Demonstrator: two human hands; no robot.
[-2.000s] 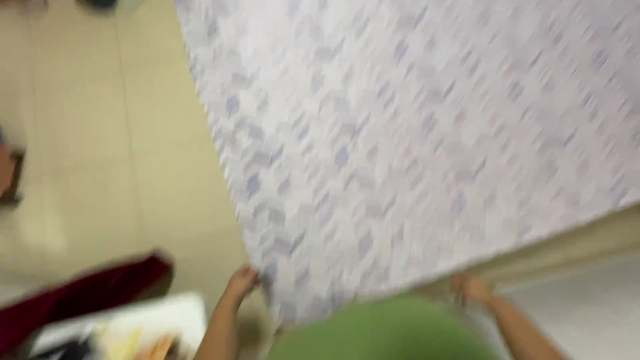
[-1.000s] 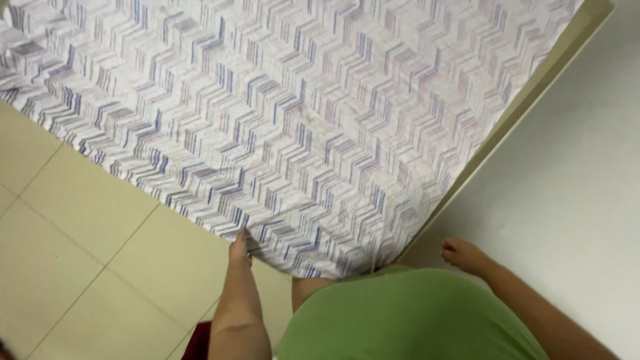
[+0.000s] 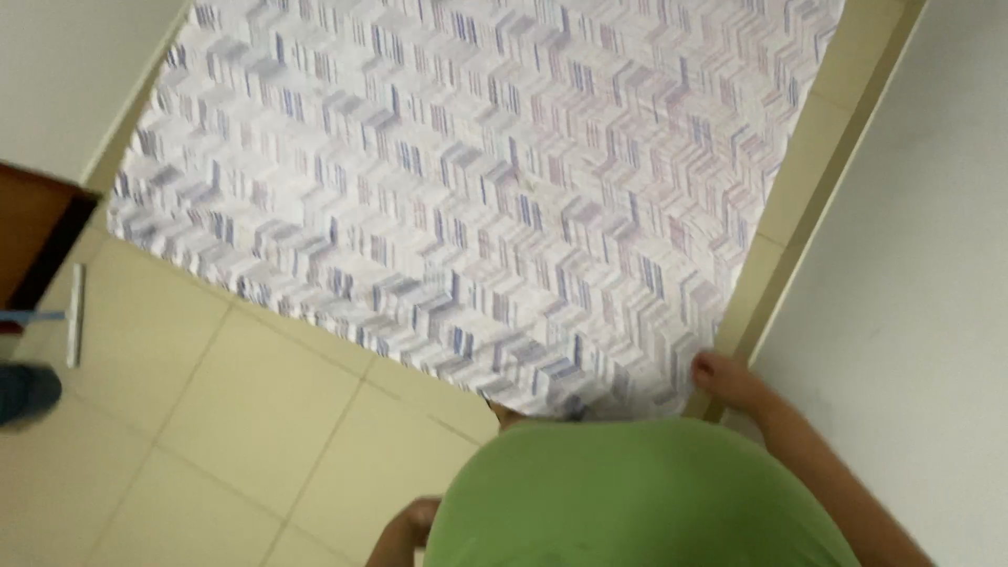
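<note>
A white fitted sheet or cover with a blue, grey and mauve zigzag print [image 3: 472,173] lies over a large flat surface, probably a mattress, its front corner close to my body. My right hand [image 3: 720,378] is at the right side of that corner, touching or just beside the cloth; its grip is not clear. At the lower middle, my left hand [image 3: 421,516] is beside my green shirt [image 3: 630,488], off the cloth and partly hidden by the shirt, so its fingers cannot be read.
A pale wall [image 3: 906,299] with a skirting runs along the right. Beige floor tiles [image 3: 236,394] stretch across the lower left. Brown wooden furniture [image 3: 39,220], a floor wiper [image 3: 75,315] and a dark rounded thing [image 3: 27,394] are at the left edge.
My left hand has come away from the cloth's edge, back beside my body. My right hand is now at the cloth's corner, where before it was apart from it. The view has turned.
</note>
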